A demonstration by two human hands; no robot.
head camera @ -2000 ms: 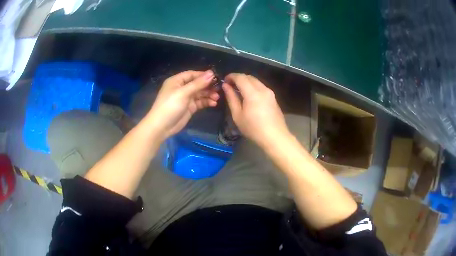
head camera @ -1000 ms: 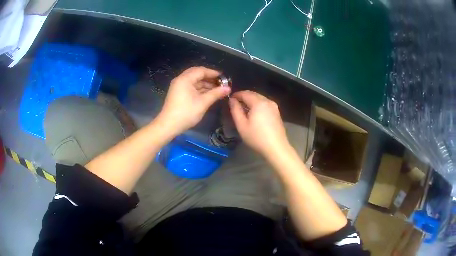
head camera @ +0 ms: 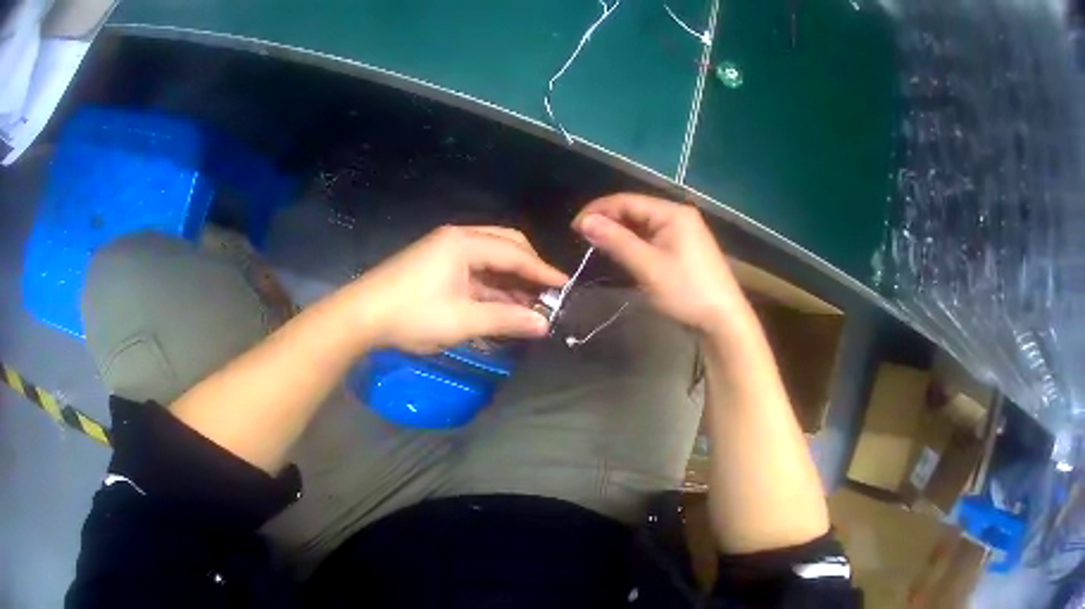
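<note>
My left hand pinches a small silvery wired module between thumb and fingers above my lap. My right hand is up and to the right of it, with thumb and index finger closed on the module's white lead wire, which runs taut between the hands. A thin wire end with a tiny pale tip hangs below, between the hands. The module is partly hidden by my left fingers.
The green bench crosses the top, with white wires and a small green circuit board. Stacked clear trays stand right. Blue stools, an open carton and more cartons are below bench level.
My hands have moved apart and lower, and a white wire now shows stretched between them. My right hand has moved right and my left hand has turned. The view has shifted slightly.
</note>
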